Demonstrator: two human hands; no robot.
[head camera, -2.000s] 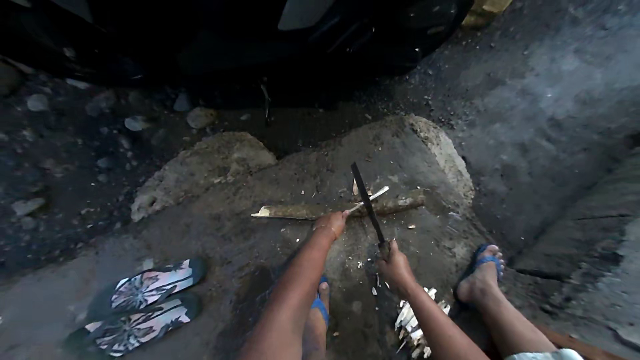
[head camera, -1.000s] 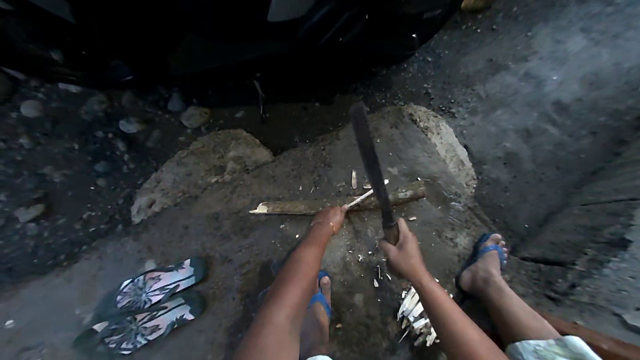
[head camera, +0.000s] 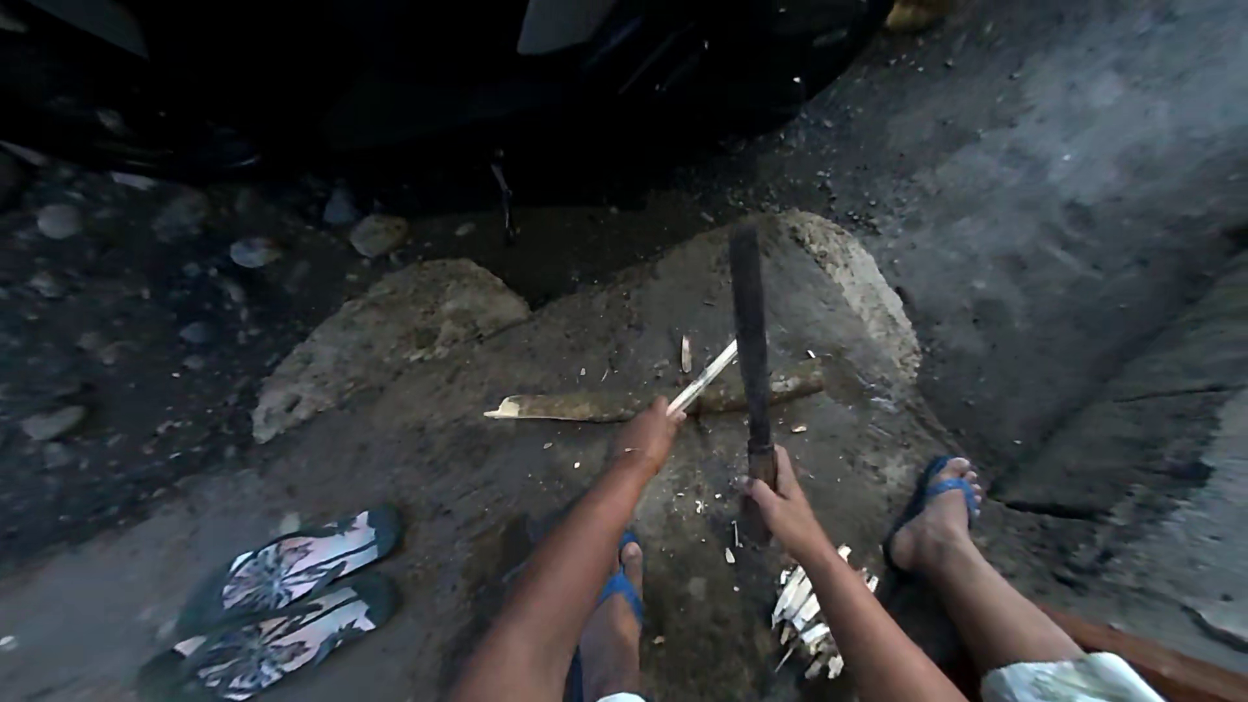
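My left hand (head camera: 651, 435) grips the lower end of a pale split stick (head camera: 704, 376), which slants up to the right over a thin log (head camera: 575, 407) lying across the concrete slab. My right hand (head camera: 780, 495) is closed round the handle of a machete (head camera: 750, 336). Its dark blade points away from me and crosses in front of the log, beside the far tip of the stick; whether it touches the stick I cannot tell. A pile of split wood pieces (head camera: 805, 614) lies near my right forearm, and small chips are scattered about the log.
A pair of patterned flip-flops (head camera: 292, 565) lies at the lower left. My feet, in blue flip-flops, are on both sides of my right arm. A large dark object (head camera: 409, 88) spans the top. Stones (head camera: 378, 235) lie beyond the slab's broken edge (head camera: 858, 283).
The machete has swung from a leftward tilt two seconds ago to nearly straight ahead. My left hand still holds the stick at the log.
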